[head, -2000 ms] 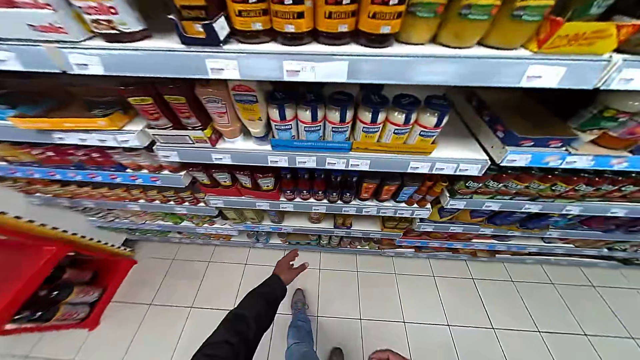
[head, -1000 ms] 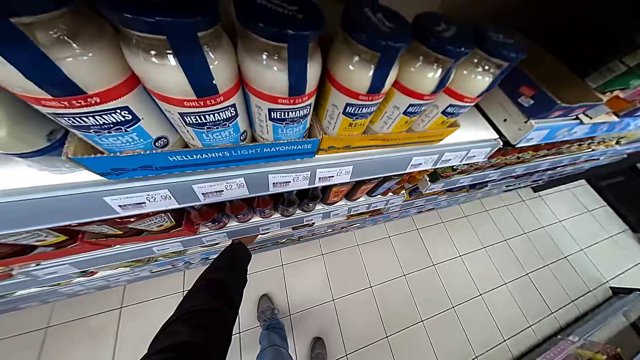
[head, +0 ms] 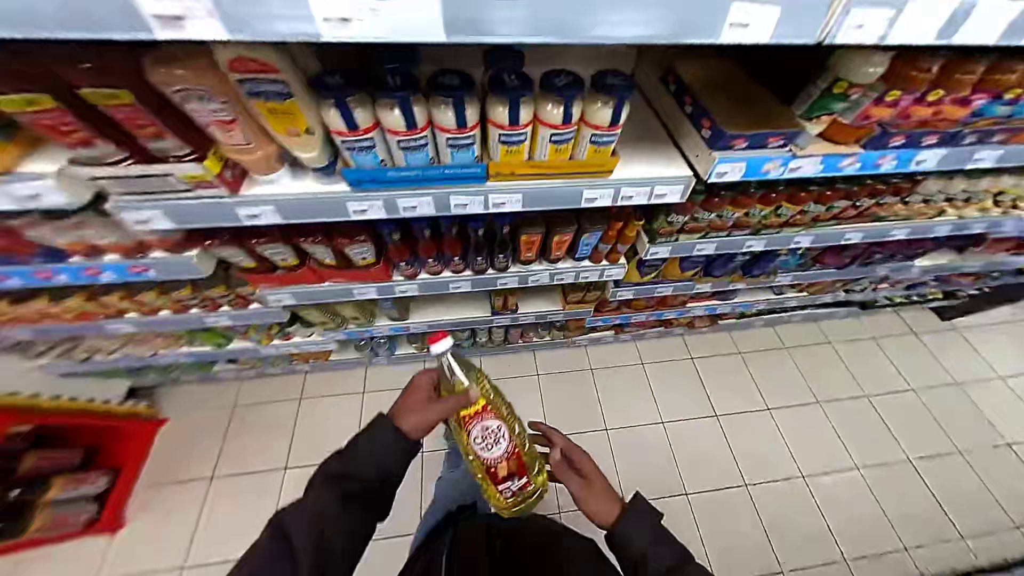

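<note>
A clear plastic bottle of yellow cooking oil [head: 490, 440], with a red cap and a red label, is tilted in front of my body. My left hand [head: 426, 404] grips it near the neck, thumb across the upper part. Beside the lower end is my right hand [head: 578, 474], fingers apart and curved near the bottle's side; whether the fingertips touch it cannot be told. Beyond the hands, jars of mayonnaise [head: 510, 120] stand in cardboard trays on a shelf, with sauce bottles [head: 452, 240] on the shelf below.
Shelves with grey price-label edges [head: 416, 200] run across the view. At the lower left stands a red bin [head: 132, 472] holding dark bottles. An opened cardboard box [head: 732, 104] sits on the right shelf. Pale floor tiles [head: 720, 424] lie between my body and the shelves.
The oil bottle is now in my left hand; neither earlier frame shows it. My right hand has come into fuller view beside it. The view has pulled back from the mayonnaise jars.
</note>
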